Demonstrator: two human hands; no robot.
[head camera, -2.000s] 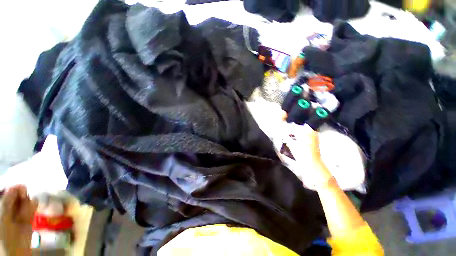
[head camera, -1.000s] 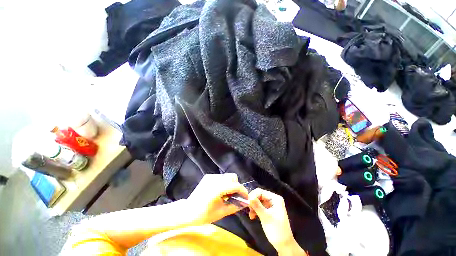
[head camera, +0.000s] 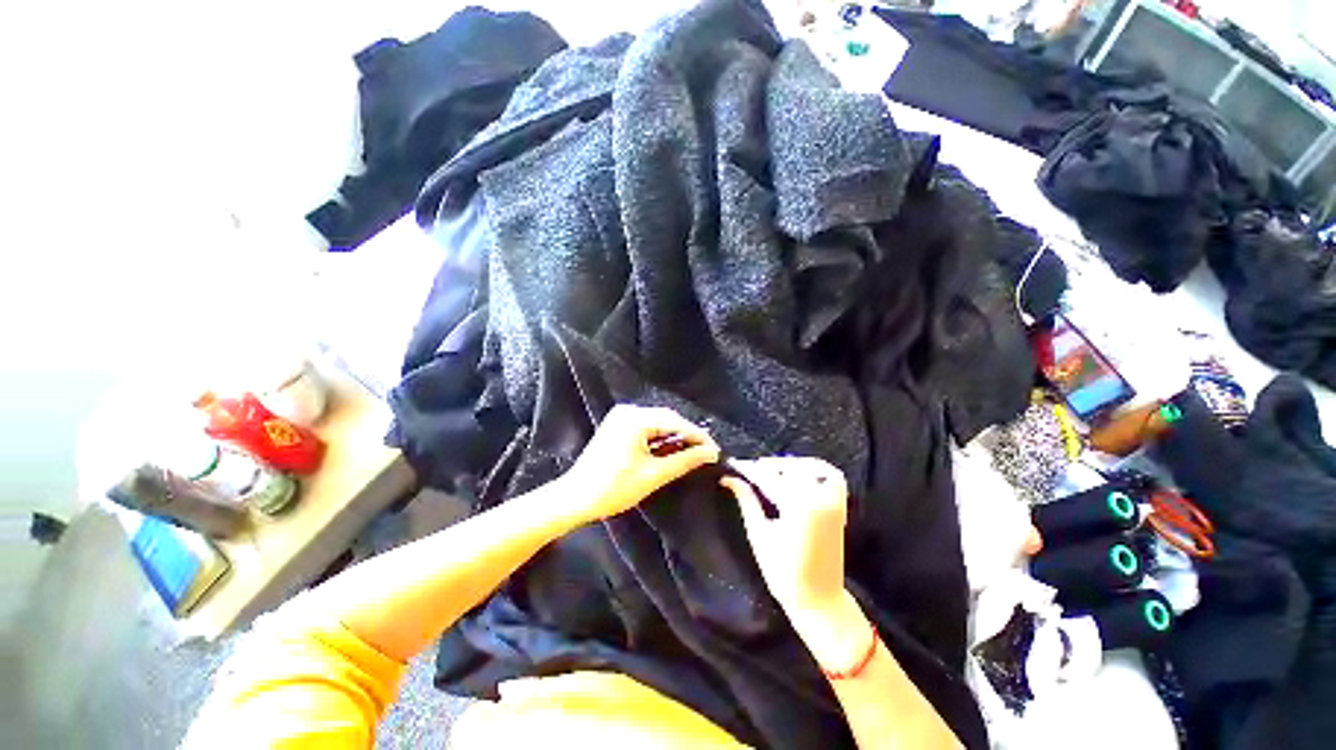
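A dark flecked coat (head camera: 674, 264) lies heaped in front of me, its smooth black lining (head camera: 681, 564) spread below my hands. My left hand (head camera: 633, 463) is closed with its fingertips on a raised edge of black cloth, and a small dark shape shows between its fingers, too small to name. My right hand (head camera: 796, 531) pinches the same black cloth just to the right, its fingertips close to the left ones. No needle or thread can be made out.
Right of the coat are three black thread cones (head camera: 1124, 558), orange-handled scissors (head camera: 1181, 523), a smartphone (head camera: 1084, 366) and a white plastic bag (head camera: 1070, 659). Black garments (head camera: 1136, 191) lie at far right. At left, a wooden cabinet (head camera: 330, 498) holds a red container (head camera: 264, 432) and bottles.
Both hands have moved up from near my body onto the cloth. The small light item between them one second ago no longer shows. Two seconds ago my right hand was at the white bag.
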